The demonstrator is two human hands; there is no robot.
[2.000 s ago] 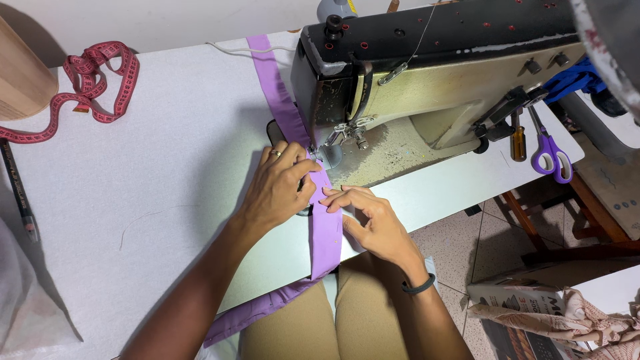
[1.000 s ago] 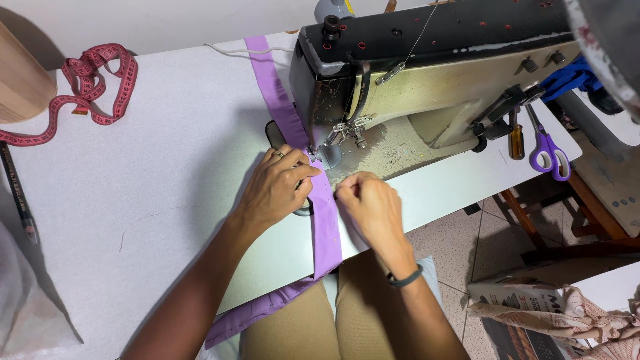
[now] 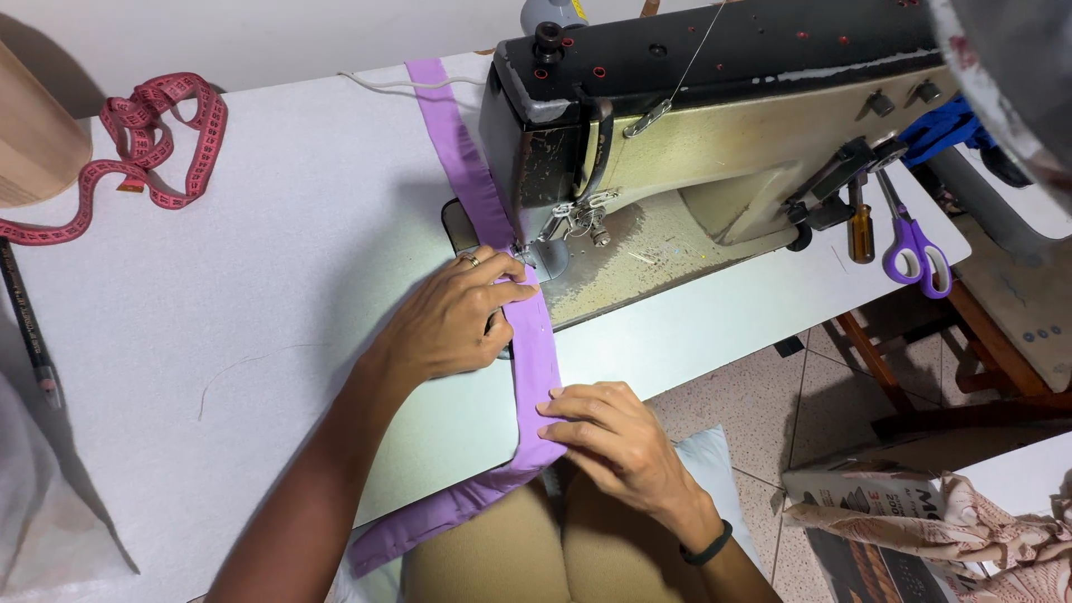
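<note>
A long purple fabric strip (image 3: pixel 533 360) runs under the presser foot (image 3: pixel 526 253) of a sewing machine (image 3: pixel 670 159), then over the table's front edge onto the lap. My left hand (image 3: pixel 456 314), with a ring, lies on the strip just in front of the presser foot, its fingertips pressing the fabric. Farther down, near the table edge, my right hand (image 3: pixel 620 440) holds the strip's right border between thumb and fingers; the thumb is mostly hidden. Pins or small marks show along the strip between the hands.
A red measuring tape (image 3: pixel 201 151) lies at the back left, above a dark pencil (image 3: pixel 29 327). Purple-handled scissors (image 3: pixel 917 255) and an amber-handled screwdriver (image 3: pixel 861 230) hang by the machine's right end. A loose thread (image 3: pixel 243 362) lies on the white table (image 3: pixel 276 243). Patterned cloth (image 3: pixel 963 519) rests at lower right.
My right hand has moved from beside the strip near my left hand down toward the table's front edge, and now takes the strip there. My left hand stays near the presser foot.
</note>
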